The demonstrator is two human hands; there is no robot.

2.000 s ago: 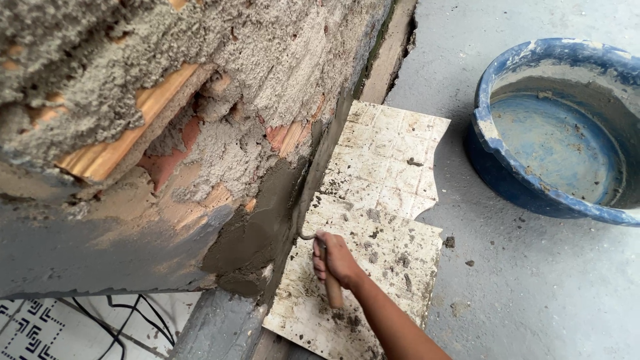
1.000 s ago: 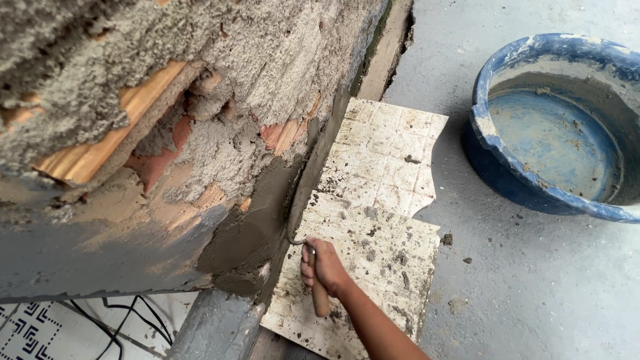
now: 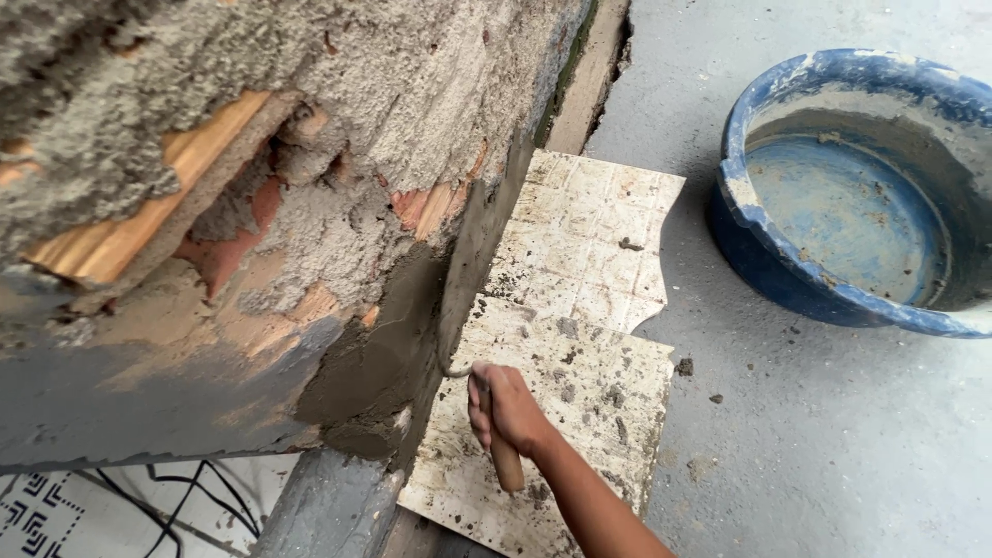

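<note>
My right hand (image 3: pixel 504 407) is closed around the wooden handle of a trowel (image 3: pixel 465 263), low beside the wall. The mortar-smeared blade lies lengthwise along the wall's base, with its curved metal neck close to my fingers. Left of the blade, a patch of wet grey mortar (image 3: pixel 387 356) covers the lower corner of the wall. Under my hand and forearm lie mortar-spattered white tiles or boards (image 3: pixel 597 232), their edges close to the wall. My left hand is out of view.
A blue plastic tub (image 3: pixel 845 225) with mortar residue stands on the grey floor at right. The rough wall (image 3: pixel 372 101) at left has broken, exposed clay brick (image 3: pixel 155 201). Black cables (image 3: pixel 186 488) lie over patterned tiles at lower left. Mortar crumbs (image 3: pixel 685 366) dot the floor.
Since the earliest frame, my right hand has shifted slightly left toward the wall with the trowel. The blade shows more plainly along the wall's base.
</note>
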